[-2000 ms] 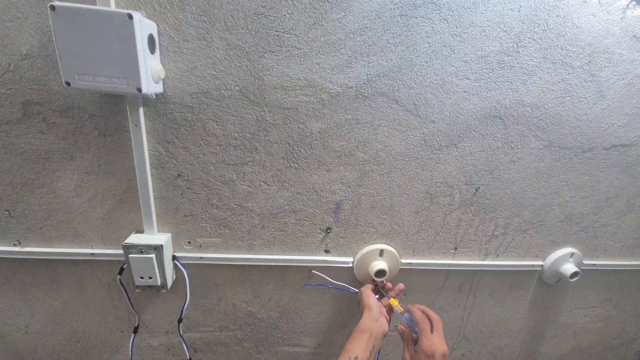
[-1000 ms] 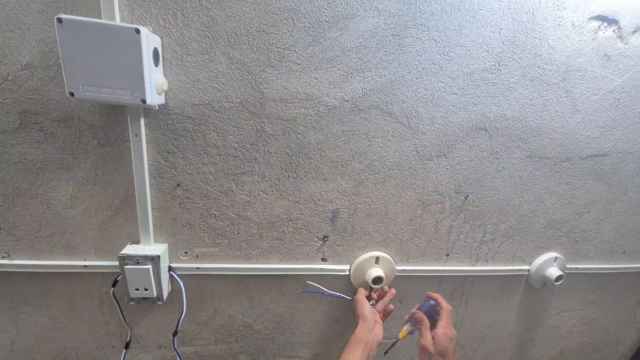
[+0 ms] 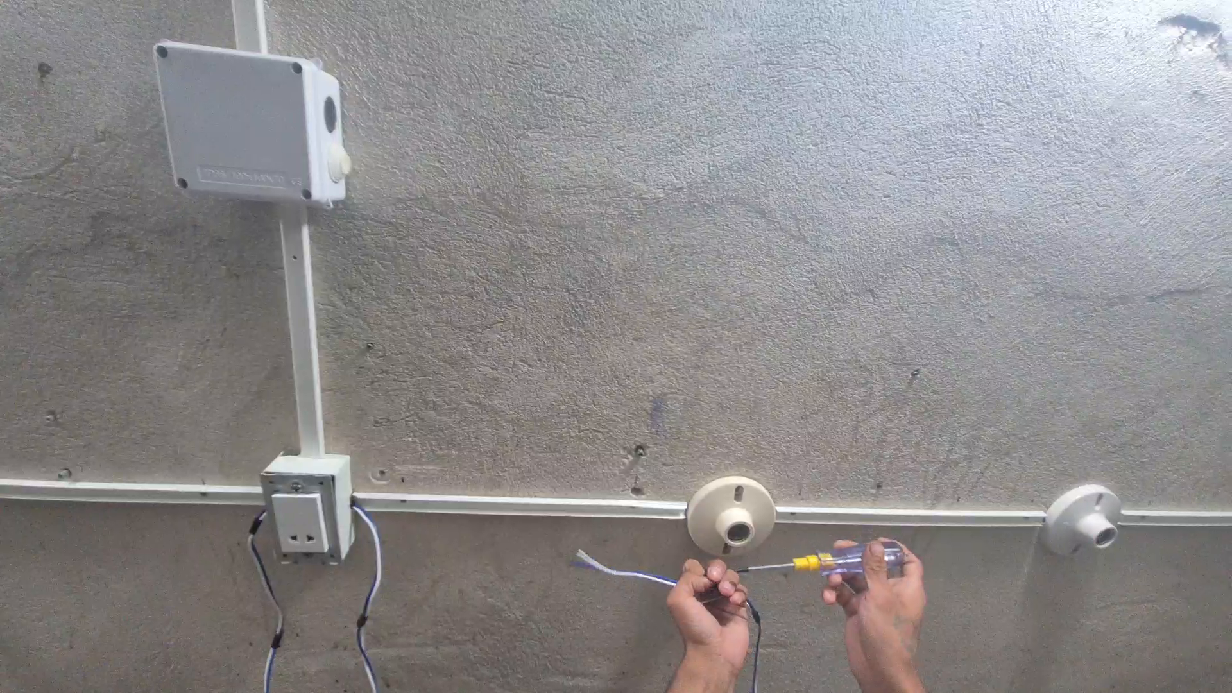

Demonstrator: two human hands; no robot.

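Observation:
Just below a round cream lamp holder (image 3: 731, 516) on the wall, my left hand (image 3: 710, 611) is closed around a small dark item, mostly hidden by the fingers. A blue and white wire pair (image 3: 626, 574) sticks out to the left of that hand, and a dark cable (image 3: 757, 635) hangs down on its right. My right hand (image 3: 881, 606) grips the clear purple handle of a screwdriver (image 3: 847, 560) with a yellow collar. Its shaft lies about level and points left, with the tip at the fingers of my left hand.
White trunking (image 3: 539, 506) runs along the rough grey wall, with a second lamp holder (image 3: 1083, 520) at right. A socket and switch box (image 3: 306, 510) at left has twisted wires (image 3: 371, 577) hanging beside it. Above it is a grey junction box (image 3: 241, 125).
The screwdriver, tilted down and apart from my left hand one second ago, is now level with its tip at that hand. My right hand has risen.

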